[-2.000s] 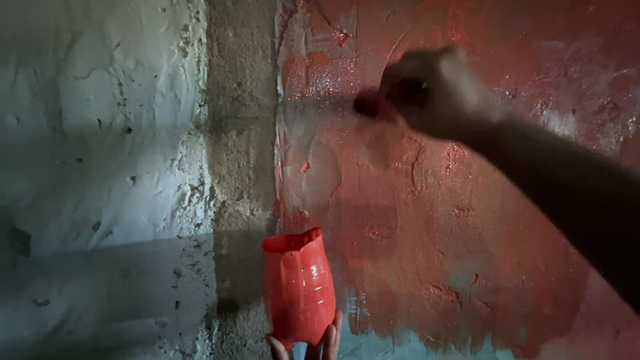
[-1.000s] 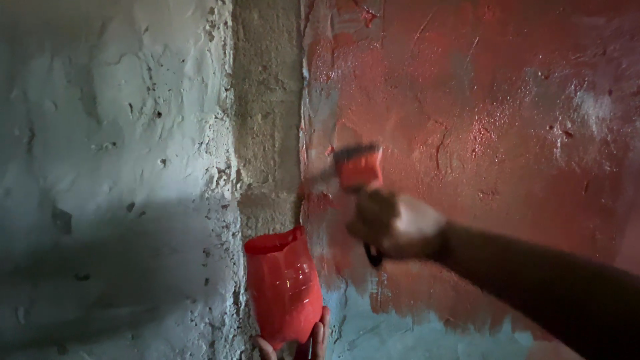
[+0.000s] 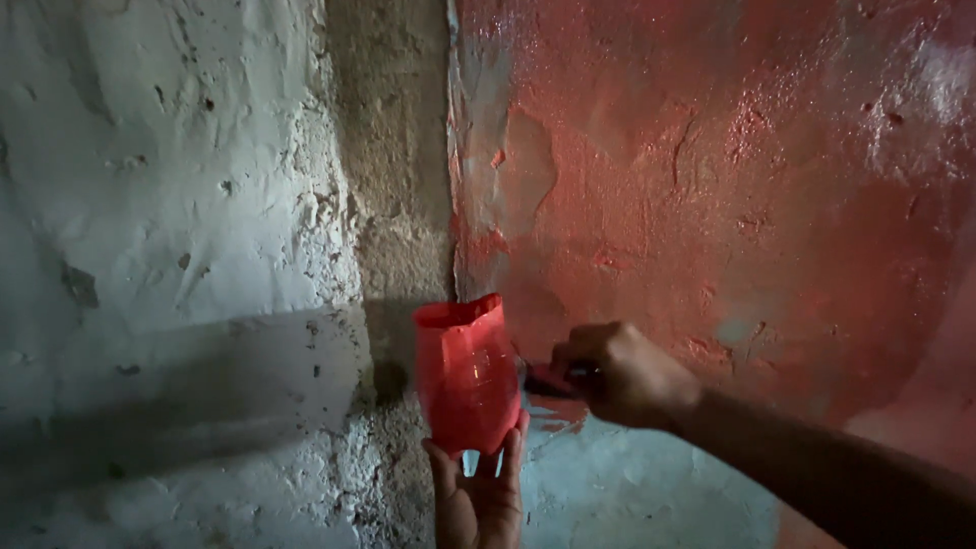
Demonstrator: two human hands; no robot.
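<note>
My left hand (image 3: 480, 488) holds up a cut-off plastic bottle (image 3: 469, 381) from below, its fingers around the base. Red paint coats the bottle, and its cut rim is uneven. Just right of it, my right hand (image 3: 625, 374) is closed around the dark handle of a paintbrush (image 3: 553, 381). The brush's bristle end is hidden behind the bottle or blurred. Behind both hands stands a rough plastered wall (image 3: 648, 198) with glossy red paint over a pale blue-green surface.
A bare cement strip (image 3: 396, 152) runs down the corner beside the red wall. To its left is a whitish, pitted wall (image 3: 152, 191) with a broad shadow across it. Unpainted blue-green plaster (image 3: 633, 488) shows at the lower right.
My right hand, high on the red wall two seconds ago, has come down with the brush beside the bottle. My left hand still holds the bottle upright.
</note>
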